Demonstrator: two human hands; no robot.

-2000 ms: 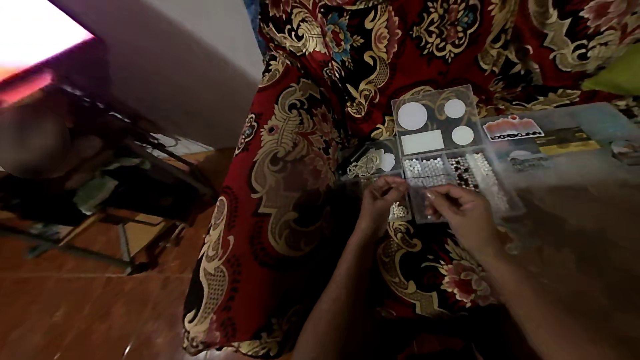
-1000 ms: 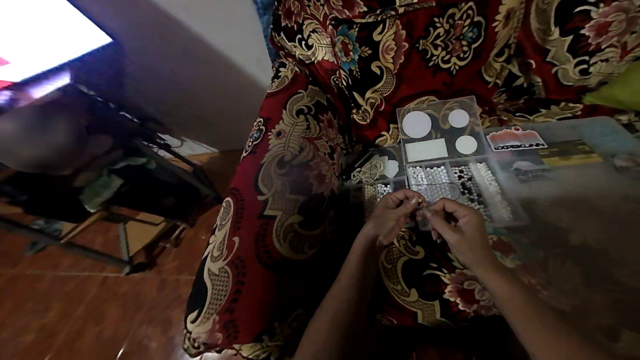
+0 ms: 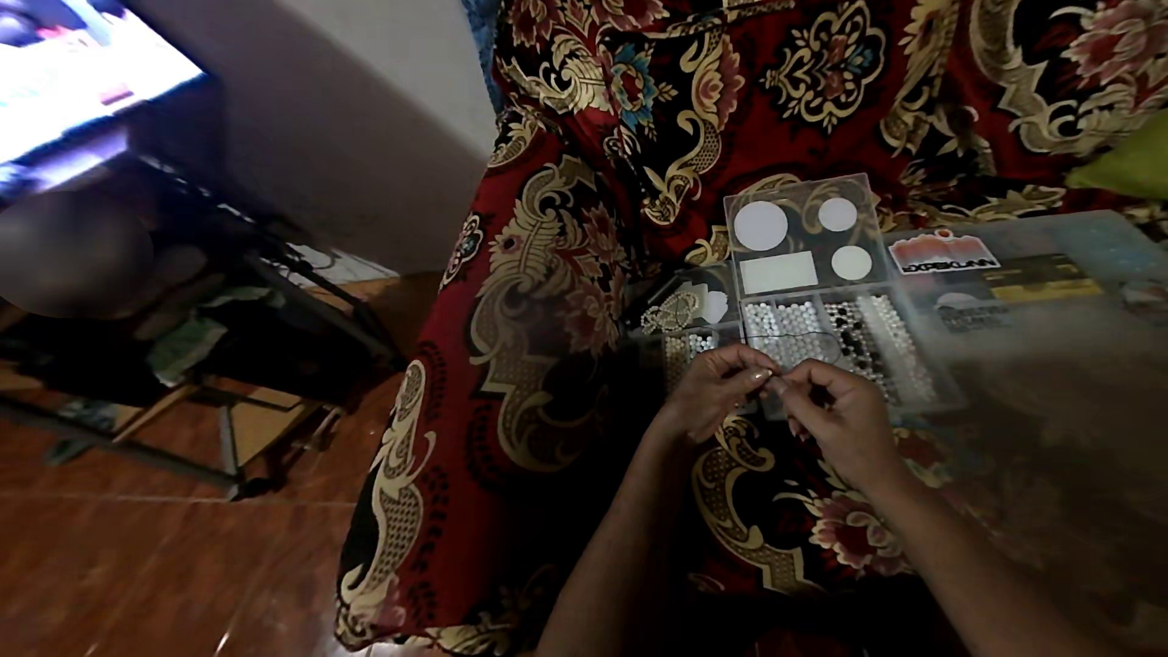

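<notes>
My left hand (image 3: 721, 392) and my right hand (image 3: 835, 411) meet at their fingertips over the near edge of a clear plastic bead box (image 3: 949, 397). Both pinch a thin dark cord (image 3: 826, 336), which loops up over the beads. Whether a bead is on the cord between the fingers cannot be told. White beads (image 3: 794, 319), black beads (image 3: 849, 333) and pearly beads (image 3: 899, 347) fill the box's compartments. Its raised lid (image 3: 803, 192) carries white round and rectangular labels. Left of it, a smaller clear case (image 3: 737, 290) holds beads and a beaded strand (image 3: 673, 312).
The boxes rest on a sofa with a red patterned cover (image 3: 547, 301). A translucent sheet or board with stickers (image 3: 1031, 333) lies at the right. A green cushion (image 3: 1127, 164) sits at the far right. At the left are a lit screen (image 3: 82, 82) and a metal-framed stand (image 3: 228, 447).
A dark loop of cord now shows above my fingertips, over the white beads. Both hands stay close together in front of the bead box.
</notes>
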